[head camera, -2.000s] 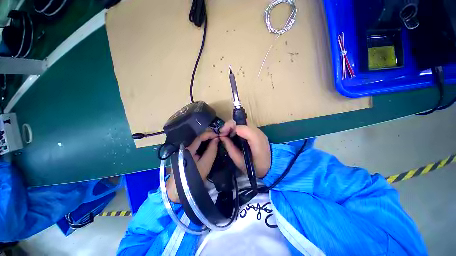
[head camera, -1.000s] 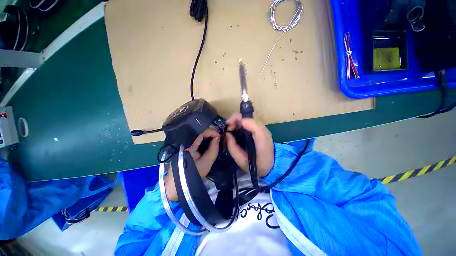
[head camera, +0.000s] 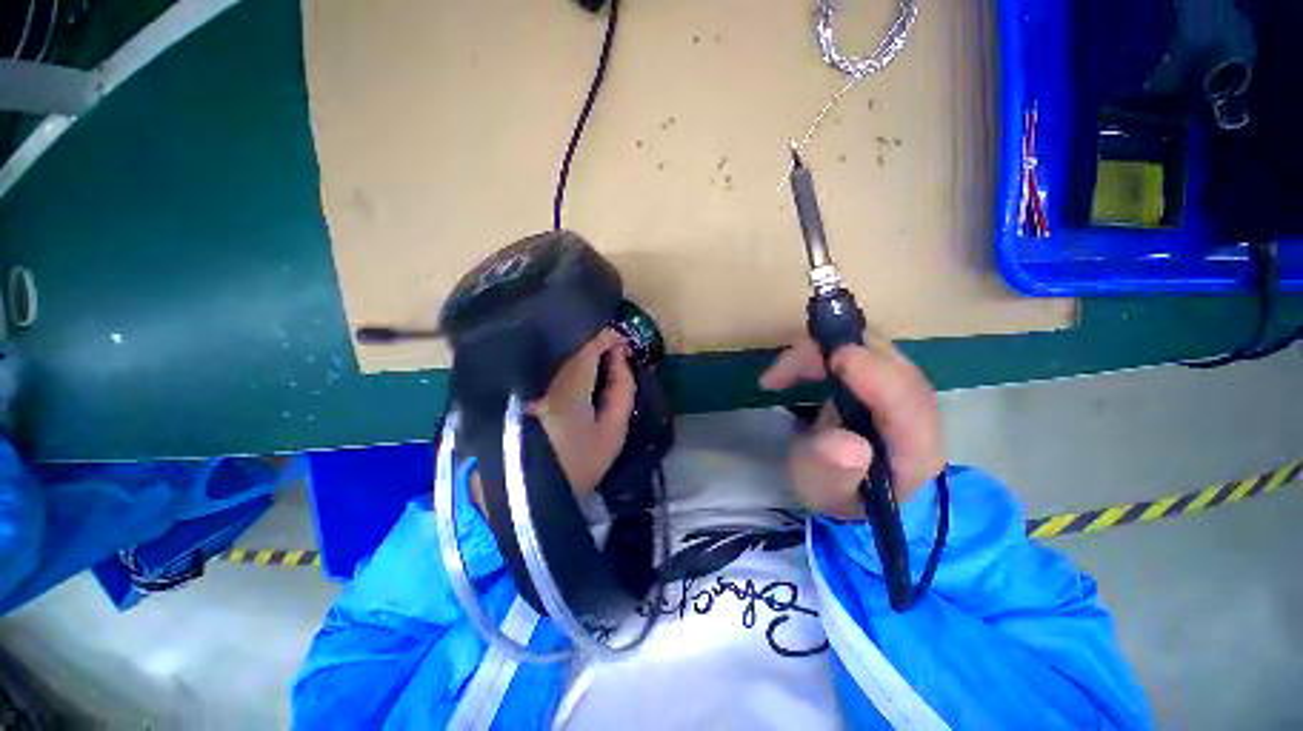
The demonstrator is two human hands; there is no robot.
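My left hand (head camera: 579, 429) holds the black headset (head camera: 532, 321) at the cardboard's front edge, over my lap. The headband with two silvery bands hangs down toward my chest. A small green circuit board (head camera: 637, 336) shows in the open ear cup beside my fingers. My right hand (head camera: 879, 429), slightly blurred, holds the soldering iron (head camera: 830, 307), apart from the headset. The iron points away from me, its tip over the cardboard by the end of the solder wire (head camera: 866, 60). The boom microphone (head camera: 393, 334) sticks out left.
Brown cardboard (head camera: 686, 186) lies on the green bench (head camera: 172, 314). A blue tray (head camera: 1012, 264) at the right holds a yellow sponge (head camera: 1129, 192), red and white wires (head camera: 1032, 179) and dark equipment. A black cable (head camera: 583, 129) runs up the cardboard. A blue sleeve shows at the left edge.
My right hand has moved away from the ear cup to the right with the iron. My left hand and the headset have shifted slightly. The whole view has shifted too.
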